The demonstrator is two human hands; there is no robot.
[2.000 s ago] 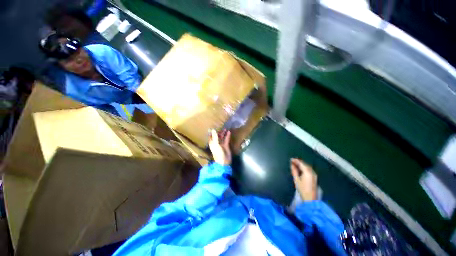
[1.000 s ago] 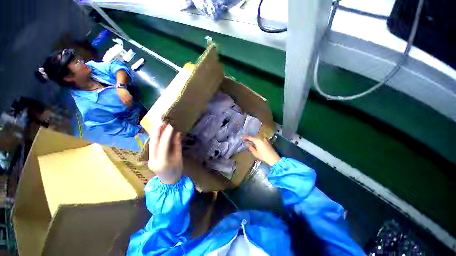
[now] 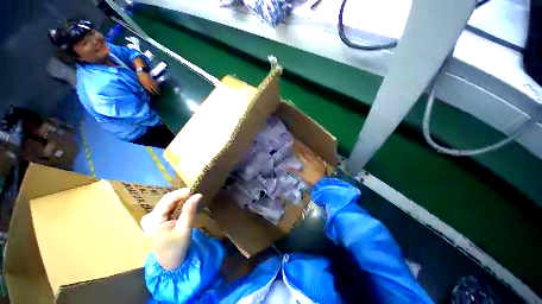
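Observation:
An open tan supply carton [image 3: 238, 237] stands on the dark green bench in front of me, its near-left flap raised. White packets [image 3: 270, 172] with small dark spots lie piled inside it. My left hand [image 3: 172, 222] holds the lower corner of the raised flap between thumb and fingers. My right hand [image 3: 310, 165] is inside the carton at the right side of the pile, fingers spread and partly hidden. I cannot tell whether it grips a packet.
A large open brown carton [image 3: 89, 237] is at the lower left. A person in a blue smock [image 3: 113, 95] is at the upper left. A grey post [image 3: 404, 77] and hanging cable are to the right. A dark glittering heap [image 3: 474, 292] is at the lower right edge.
The carton was closed two seconds ago and its flap is now up. Since one second ago, my right hand has reached further into the packets and my left hand has moved down along the flap.

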